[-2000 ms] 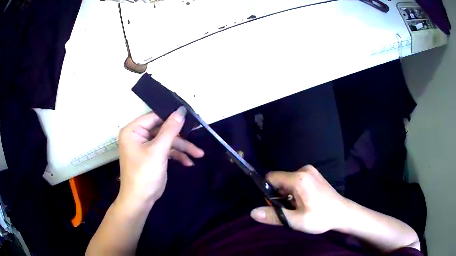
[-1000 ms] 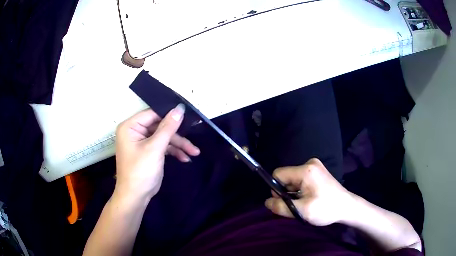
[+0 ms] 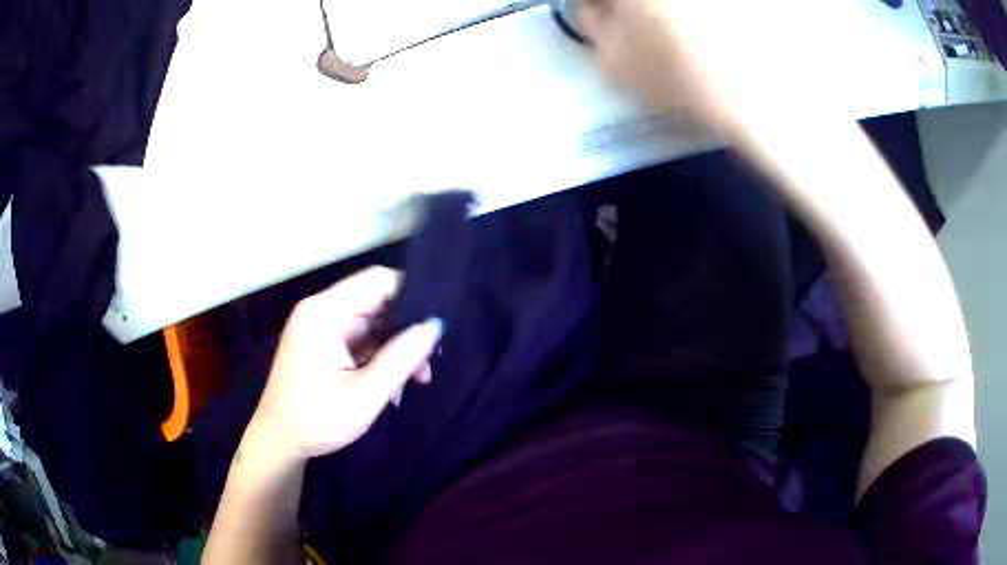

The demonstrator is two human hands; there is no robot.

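My left hand [image 3: 348,364] holds a dark fabric piece [image 3: 436,259] between thumb and fingers, above my lap at the front edge of the white table. The fabric is a short navy-black strip, slightly blurred, pointing up. My right hand [image 3: 635,50] is at the top of the view over the table, blurred, with the arm stretched forward. A black loop of the shears [image 3: 569,24] shows at its fingers, and a grey blade reaches left toward the top edge. Whether the fingers still grip the shears is unclear.
The white machine table [image 3: 265,188] spans the upper view, with a brown notch in its panel line. Dark cloth [image 3: 77,99] hangs at left, and dark garments cover my lap. An orange curved piece [image 3: 177,386] is below the table at left. A small parts compartment [image 3: 958,35] is at top right.
My right hand has moved with the shears from the lap up over the table, away from the fabric. My left hand has moved slightly right and down, and the fabric now points more upright.
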